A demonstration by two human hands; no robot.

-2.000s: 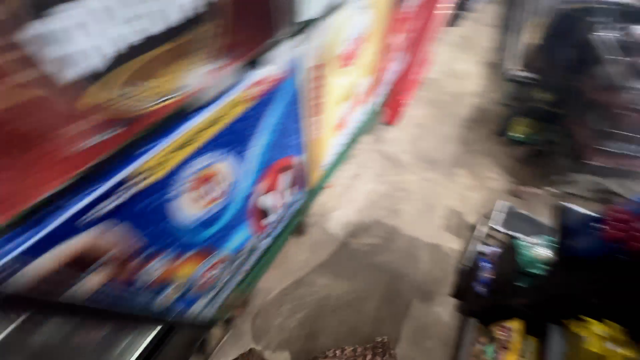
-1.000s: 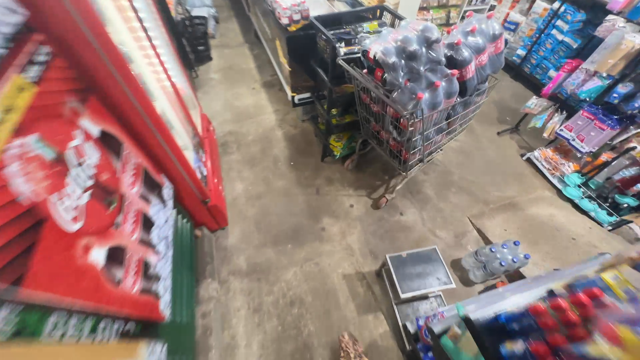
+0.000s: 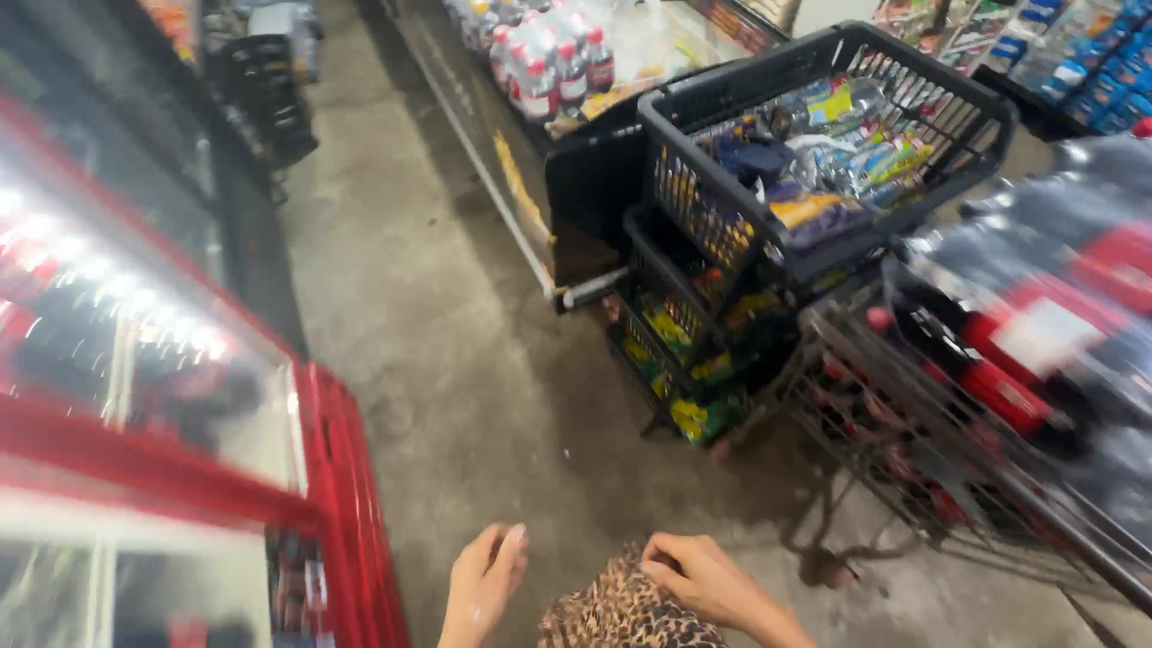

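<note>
My left hand (image 3: 489, 576) is low in the view, over the concrete floor, its fingers loosely curled and nothing seen in them. My right hand (image 3: 697, 576) is at the edge of a leopard-print cloth (image 3: 621, 607), its fingers bent against or just over the fabric; whether it grips the cloth cannot be told. Ahead and to the right stands a stack of black plastic baskets (image 3: 711, 162), the top one holding packaged goods. Beside it is a metal shopping cart (image 3: 1017, 477) loaded with wrapped packs of dark soda bottles (image 3: 1035, 333).
A red-framed glass-door cooler (image 3: 346, 486) lines the left side. A display case (image 3: 517, 180) with small red-capped bottles (image 3: 558, 72) on top runs along the far middle. Concrete floor (image 3: 405, 333) lies between cooler and case. Shelves with blue packages (image 3: 1093, 81) are at the upper right.
The view has moved forward, so the baskets and cart are nearer. Both my hands are now in view at the bottom; one second ago neither showed.
</note>
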